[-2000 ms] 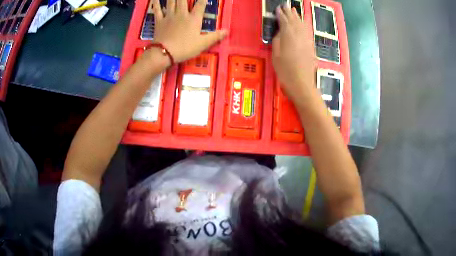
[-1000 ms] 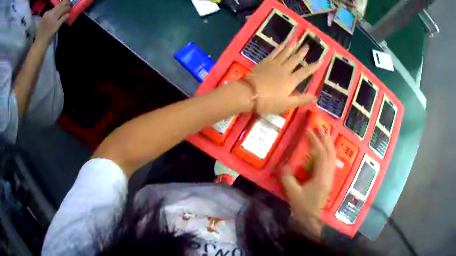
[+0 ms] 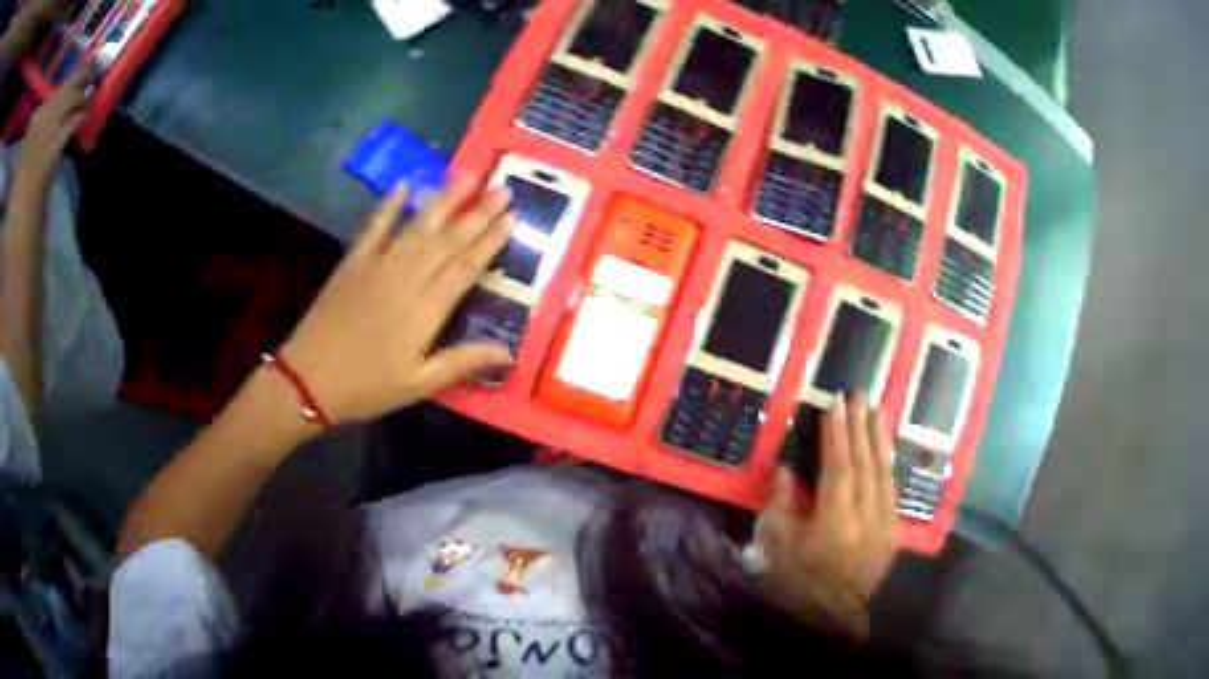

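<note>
A red foam tray [image 3: 599, 199] lies tilted on the bench with two rows of phones. The back-row phones [image 3: 703, 100] lie face up. In the front row, one phone shows its orange-red back [image 3: 617, 312] with a white battery; the others are face up. My left hand [image 3: 391, 312] rests over the left edge of the leftmost front phone [image 3: 537, 226], fingers spread. My right hand [image 3: 835, 524] lies over the lower part of the fourth front phone [image 3: 851, 348], thumb apart from the fingers and hiding much of its keypad. Neither hand visibly lifts anything.
A blue battery [image 3: 398, 162] lies on the dark green bench [image 3: 285, 100] at the tray's left. White pieces [image 3: 944, 52] lie beyond the tray. Another person's arm and hand [image 3: 51, 133] are at the far left beside another red tray [image 3: 133, 47].
Several front-row phones that lay back up now lie face up; one back remains visible. My left hand has moved from the back row to the leftmost front phone. The view has shifted.
</note>
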